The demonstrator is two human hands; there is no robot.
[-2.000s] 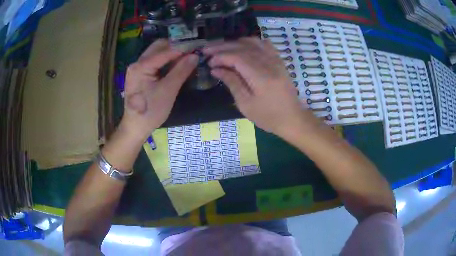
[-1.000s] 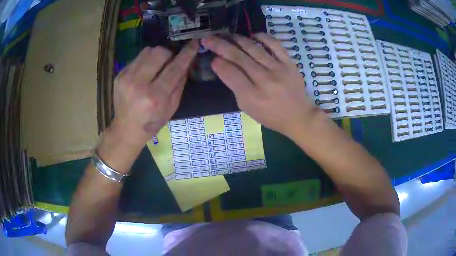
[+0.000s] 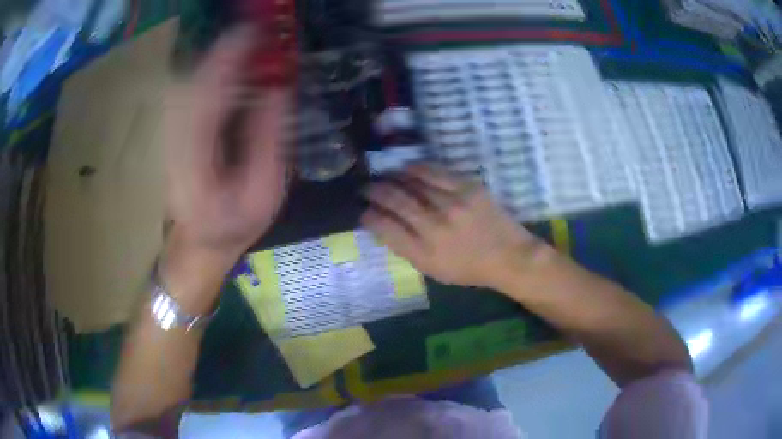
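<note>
The dark fixture (image 3: pixel 339 81) stands at top centre and is blurred by motion. A bulky red handle (image 3: pixel 279 43) shows at its upper left. A round grey metallic part (image 3: pixel 327 159) sits below the mechanism. My left hand (image 3: pixel 227 146) is raised at the fixture's left, its upper fingers against or beside the red handle; blur hides whether it grips it. My right hand (image 3: pixel 429 214) lies low over the black base's front right edge, just below a white label (image 3: pixel 392 159). Its fingers are slightly bent, and I cannot tell whether they hold anything.
White trays with rows of slots (image 3: pixel 532 129) lie at right. A printed label sheet on yellow backing (image 3: pixel 321 287) lies in front of the fixture. Cardboard (image 3: pixel 107 197) with a small dark part (image 3: pixel 87 171) is at left. A green sign (image 3: pixel 476 343) is at the front edge.
My hands have separated from below the socket. The left moved up and left to the fixture's side; the right moved down. The red handle now shows, and the whole view has shifted and blurred.
</note>
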